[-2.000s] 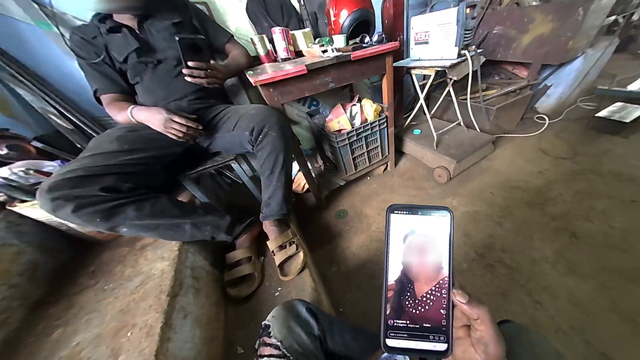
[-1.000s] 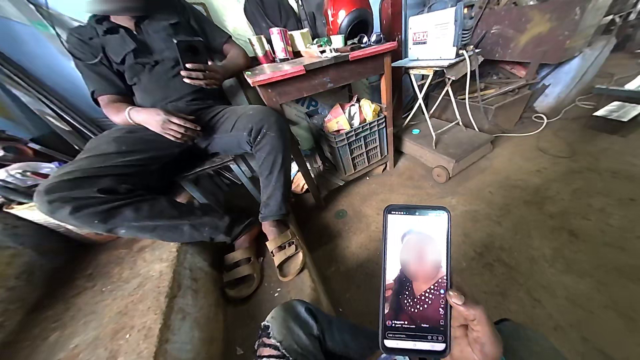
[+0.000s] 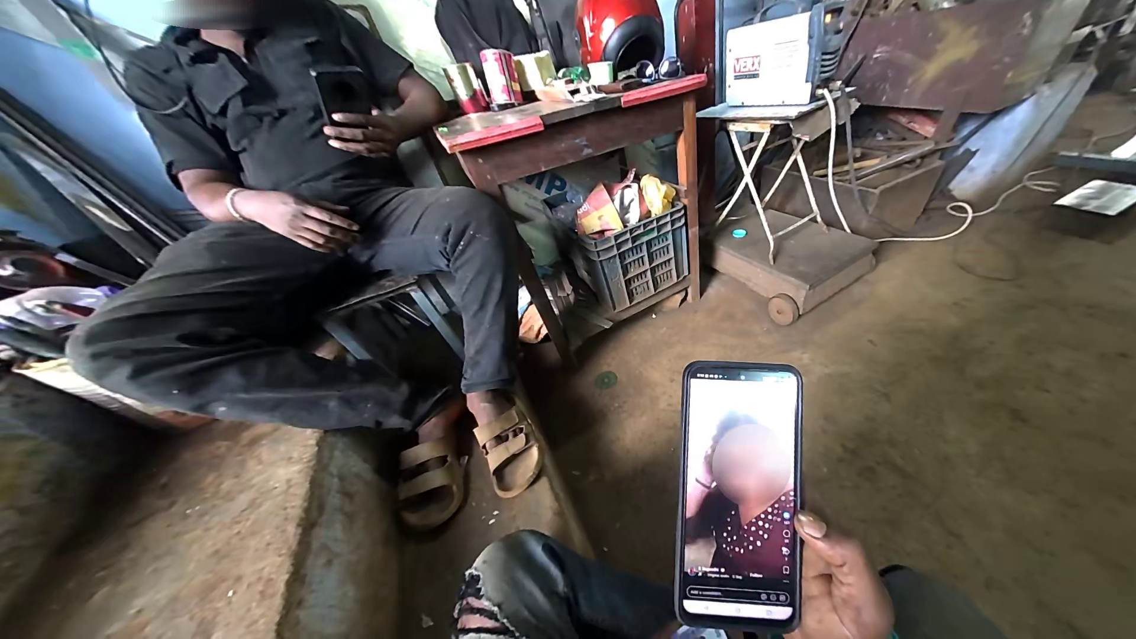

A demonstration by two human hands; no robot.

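Observation:
My right hand (image 3: 841,577) comes in from the bottom edge, closed around a smartphone (image 3: 740,497) in a dark case. Its thumb lies along the phone's right edge; the other fingers are mostly hidden behind it. The phone stands upright, its lit screen facing me, showing a person in a dark red dotted top. Behind and left of it is my bent knee in ripped dark jeans (image 3: 541,577). My left hand is not visible.
A person in dark clothes (image 3: 302,177) sits at left, holding another phone. Beyond stand a wooden table (image 3: 577,142) with cans, a plastic crate (image 3: 639,266), a white machine (image 3: 772,62) on a folding stand, and a wheeled platform (image 3: 799,266). A cable (image 3: 950,222) crosses the floor.

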